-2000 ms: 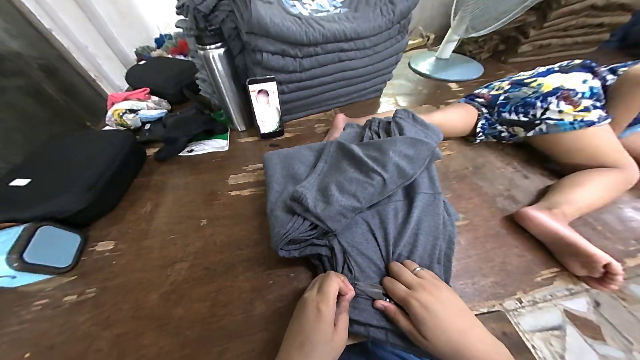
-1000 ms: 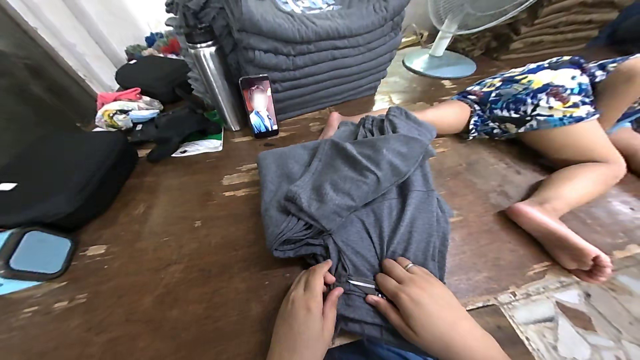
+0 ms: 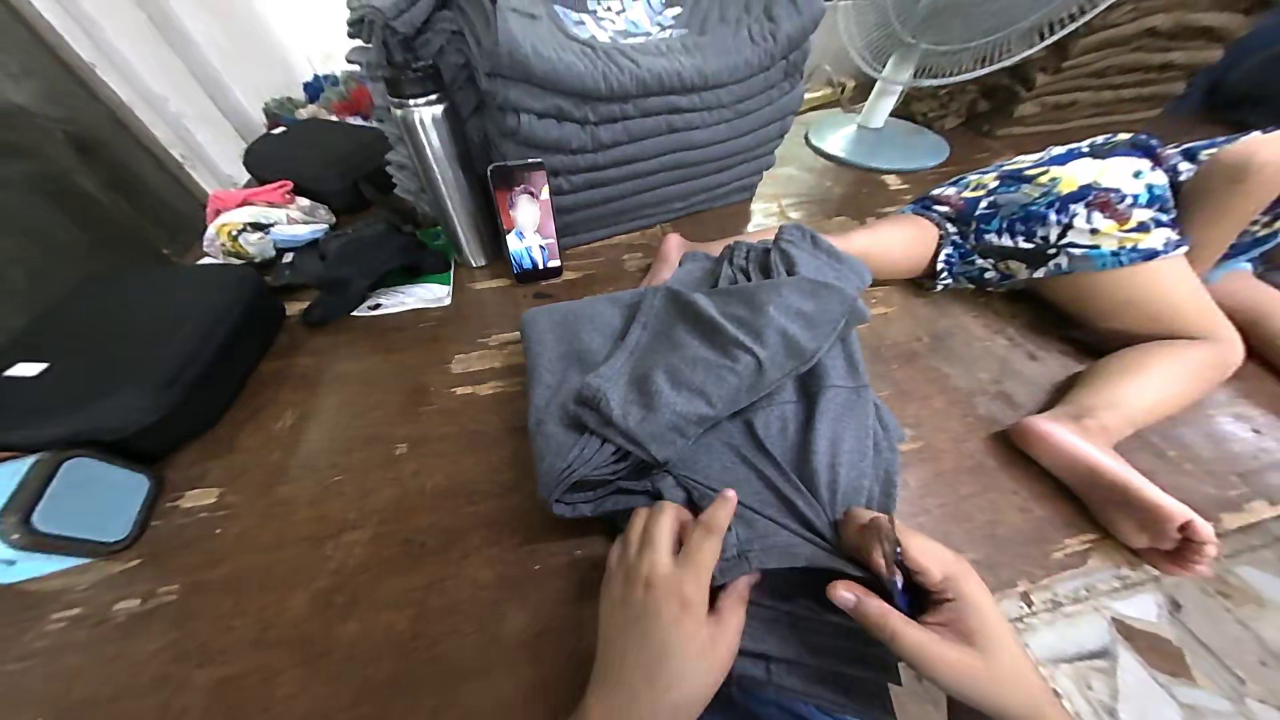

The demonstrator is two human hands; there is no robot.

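Note:
A pile of dark grey knit garments (image 3: 740, 380) lies folded on the worn wooden tabletop, its top piece loosely bunched. My left hand (image 3: 665, 600) is at the near edge, with the top garment's hem between thumb and forefinger. To its right, my right hand (image 3: 925, 600) holds a small dark tool (image 3: 893, 570) with a blue part, largely hidden by the fingers; its exact kind is unclear. The right fingertips also touch the cloth. Darker folded cloth (image 3: 815, 620) shows below the hem, between the hands.
Behind the pile stand a propped phone (image 3: 527, 220), a steel bottle (image 3: 445, 170) and a tall garment stack (image 3: 650, 120). Black cases (image 3: 130, 350) lie left, near a blue-faced device (image 3: 90, 500). A person's bare leg (image 3: 1140, 370) extends along the right; a fan (image 3: 880, 140) stands behind.
My hands have moved from close together at the hem to farther apart. The pale, narrow piece seen between them a second ago no longer shows; the dark tool is now visible in my right hand.

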